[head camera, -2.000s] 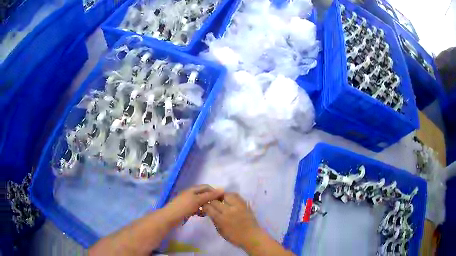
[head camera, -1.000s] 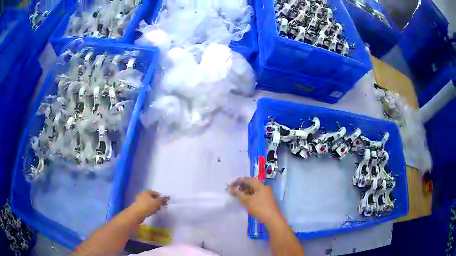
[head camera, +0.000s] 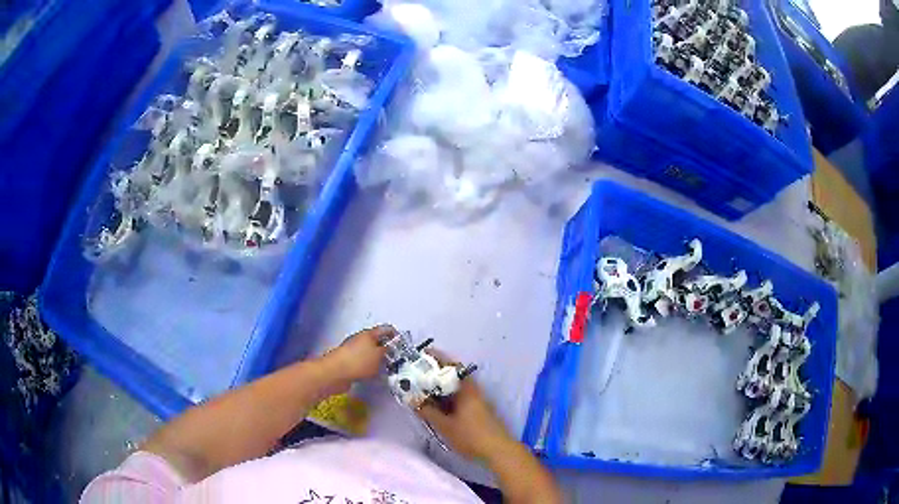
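A bare white-and-black product (head camera: 422, 376) is held low over the white table (head camera: 444, 276), near its front edge. My left hand (head camera: 363, 352) grips its upper left side, fingers closed on it. My right hand (head camera: 463, 413) holds it from below and the right, partly hidden behind it. A thin line hangs below the product. Whether a bag is in my hands I cannot tell. The supply tote (head camera: 658, 441) at right holds bare products along its back and right sides. The packed tote (head camera: 177, 315) at left holds rows of bagged products, with pale liner showing at its front.
A fluffy heap of clear bags (head camera: 483, 138) lies between the totes. Stacked blue totes (head camera: 690, 143) with products stand at the back right. A yellow label (head camera: 340, 411) is at the near table edge. Brown board (head camera: 840, 207) and dark clothing of a person (head camera: 867, 54) show at right.
My hands were apart over the table one second ago; now they are together, holding a bare product. The product at the supply tote's left wall by the red tag is gone. The view has shifted.
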